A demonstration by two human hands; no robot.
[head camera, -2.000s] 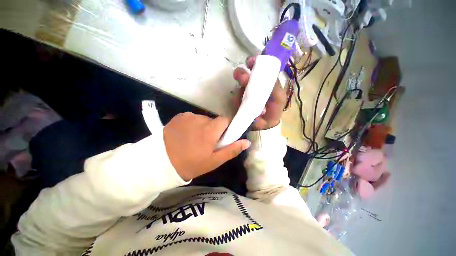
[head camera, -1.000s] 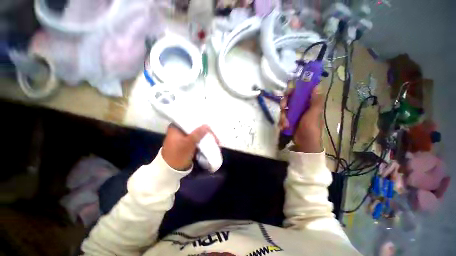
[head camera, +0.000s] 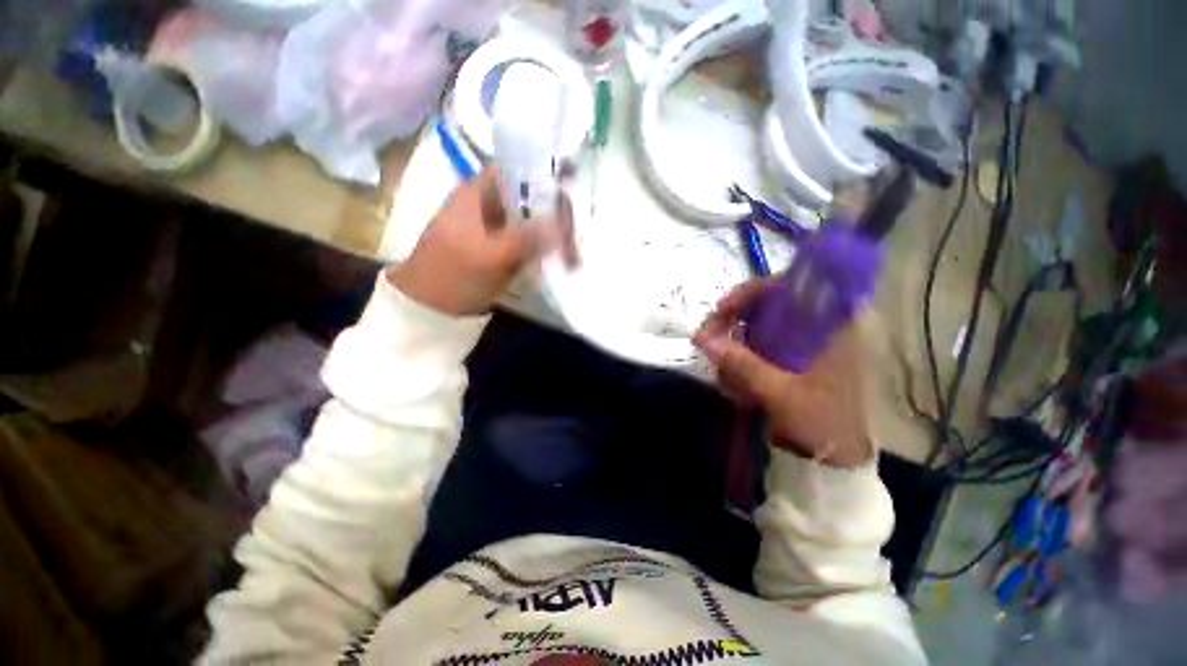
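My left hand (head camera: 475, 247) grips a long curved white neck fan housing (head camera: 592, 321). Its wider end points up over the bench, and the curved part sweeps down and right along the bench's front edge towards my right hand. My right hand (head camera: 807, 377) holds the purple electric screwdriver (head camera: 814, 297), black end up and to the right; it is blurred. The fingertips of my right hand are at the right end of the housing; whether they pinch it is unclear. The screwdriver's bit is not visible.
Half-built white neck fans (head camera: 677, 169) lie at the back right. Blue-handled pliers (head camera: 755, 247) lie by the screwdriver. A white tape roll (head camera: 475, 98) stands behind my left hand, with a green-handled screwdriver (head camera: 601, 115) beside it. Black cables (head camera: 996, 273) run down the right.
The housing has moved from pointing up-left to curving across the bench edge. My right hand and the screwdriver have tilted, with the fingertips now near the housing's end. The view has shifted.
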